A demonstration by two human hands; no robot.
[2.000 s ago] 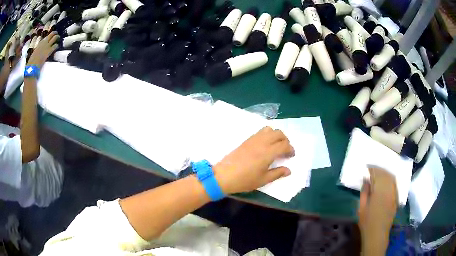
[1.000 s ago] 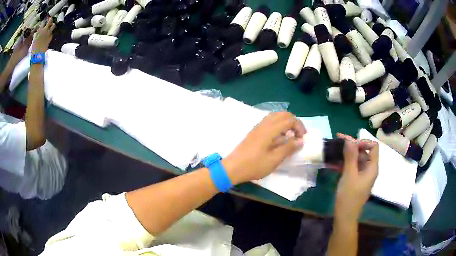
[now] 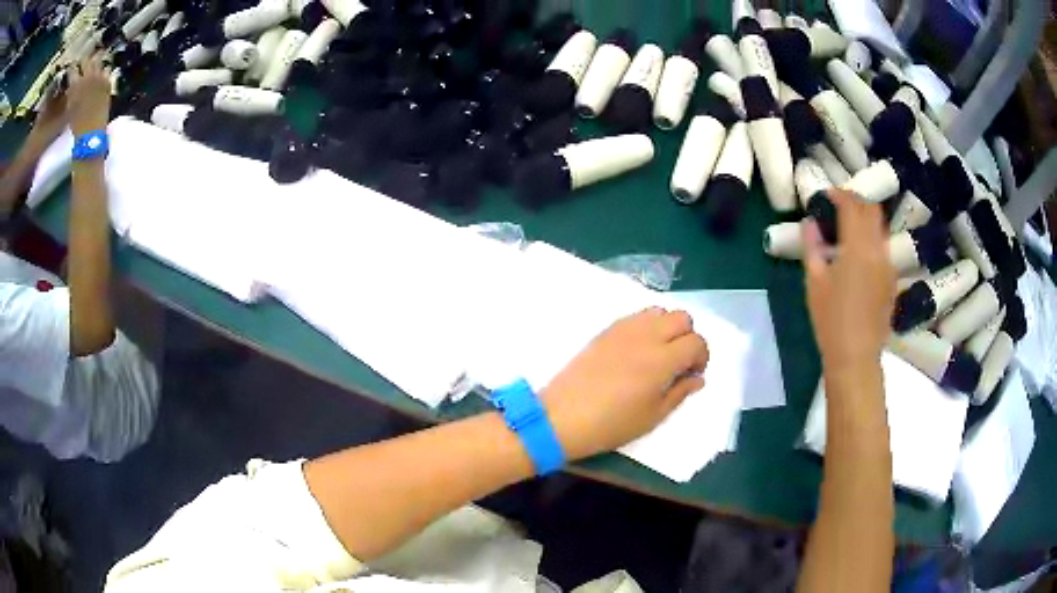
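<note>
My left hand rests on the end of the overlapping run of white sleeves, fingers curled down; whether it pinches a sheet is not clear. A thin bluish sheet shows beyond its fingers. My right hand reaches into the pile of cream-and-black units on the right, its fingertips around the black end of one unit. Its grip is partly hidden. A single unit with a cream body lies near the middle of the table.
A white stack lies at the right, partly behind my right forearm. Black caps are heaped at the back. Clear film lies beside the white run. A neighbour's hand works at the far left. Grey bars stand at upper right.
My right hand has moved up and right from beside my left hand to the pile. The unit held between my hands a second ago is gone from there. My left hand has lowered onto the sleeves.
</note>
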